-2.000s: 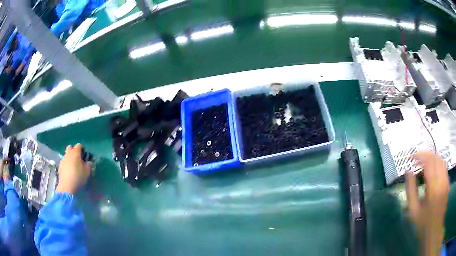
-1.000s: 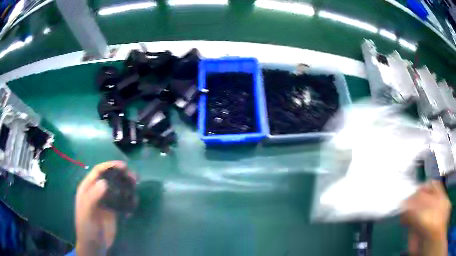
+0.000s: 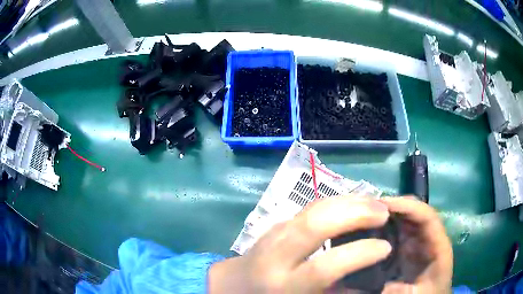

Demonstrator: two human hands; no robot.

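A white housing half (image 3: 278,198) lies on the green mat in front of me, with a slotted grille and a red lead wire (image 3: 313,172) across it. My left hand (image 3: 304,247) reaches over its lower part from the left, fingers on a black unit (image 3: 367,270). My right hand (image 3: 427,241) curls around the same black unit from the right. The hands cover most of the unit and the housing's lower right part. The electric screwdriver (image 3: 418,175) lies behind my right hand, its bit pointing away from me.
A blue bin (image 3: 259,141) of small dark parts and a pale bin (image 3: 355,141) of black rings stand at the back. A heap of black units (image 3: 172,97) lies left of them. White housings (image 3: 459,92) stand at right; another housing (image 3: 34,149) lies far left.
The white housing has come from the right to the middle and lies on the mat. My left hand has moved right with the black unit, and both hands have come together on it.
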